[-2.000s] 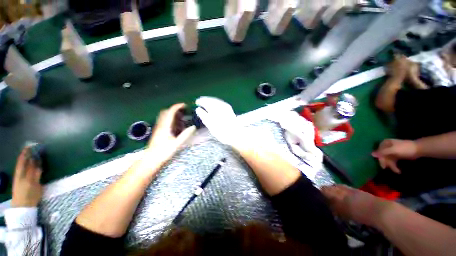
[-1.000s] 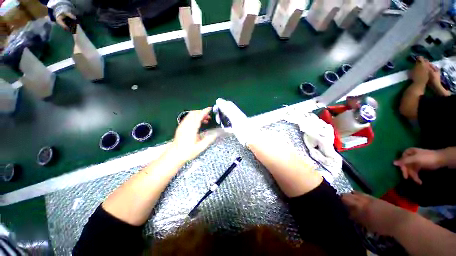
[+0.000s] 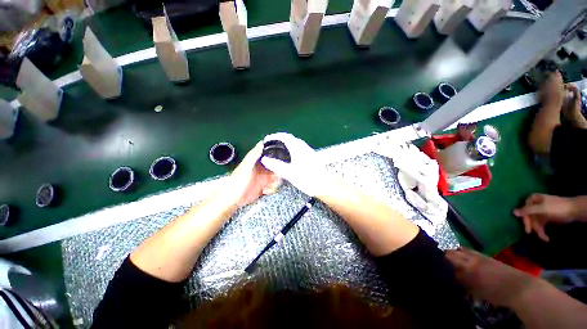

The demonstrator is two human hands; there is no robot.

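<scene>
A black lens-like unit [image 3: 277, 150] is held between my two hands, above the near edge of the belt. My bare left hand [image 3: 252, 175] grips it from the left and below. My right hand [image 3: 297, 160], in a white glove, is around it from the right, with fingers over its top and front. Another lens-like unit [image 3: 223, 153] stands on the green belt [image 3: 193, 122] just left of my hands. A thin black stick with a pale band [image 3: 279, 237] lies on the silvery bubble wrap [image 3: 161, 247] under my forearms.
More units [image 3: 163, 168] stand along the belt's near side. Open cartons [image 3: 235, 35] line its far side. At right are a crumpled white cloth [image 3: 421, 183], a red tray [image 3: 443, 186] with a bottle [image 3: 479, 147], a black rod [image 3: 465, 223] and a slanting grey post [image 3: 495, 67]. Other people's hands [image 3: 544, 209] are at right.
My hands have closed together around the unit, its dark round face now visible. The unit left of them is now uncovered. A far person's hand at top left has gone from view.
</scene>
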